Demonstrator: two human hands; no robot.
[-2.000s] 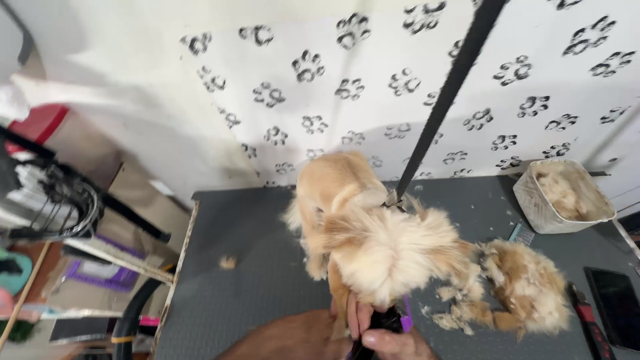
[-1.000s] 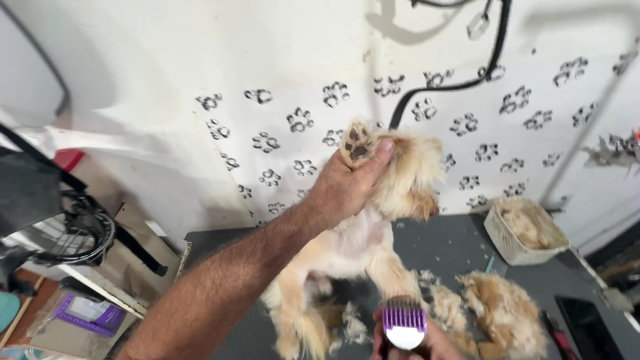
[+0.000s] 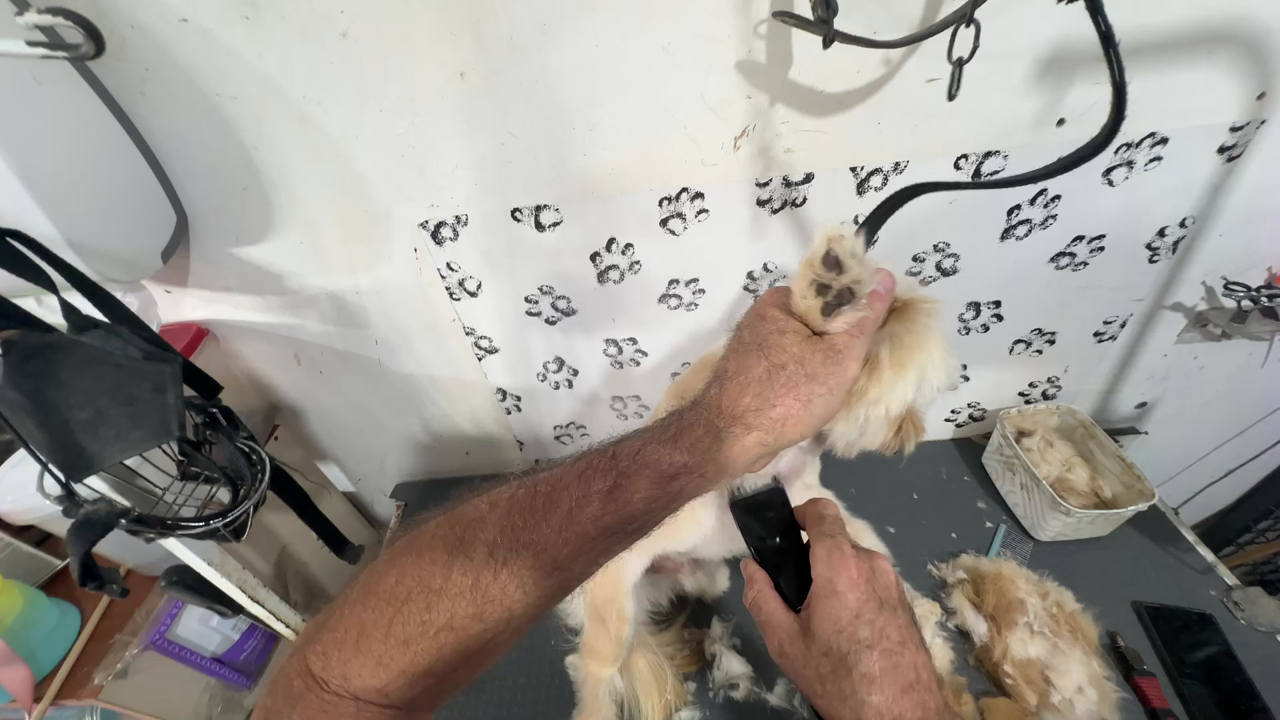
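Note:
My left hand grips a raised front leg of a cream-coloured dog, the paw's dark pads facing me. Black electric hair clippers are in my right hand, their head against the dog's chest. The dog stands upright on its hind legs, its belly towards me. Its head is turned to the right, partly behind my left hand. A black grooming strap runs down behind the paw.
Cut fur lies on the grey table beside a comb. A white basket holds more fur. A black phone-like object and a red-and-black tool lie at right. A wire muzzle hangs at left.
The dog has gone from standing low on the table to upright, its front leg held up by my left hand. Since a second ago, the clippers have moved up to its chest.

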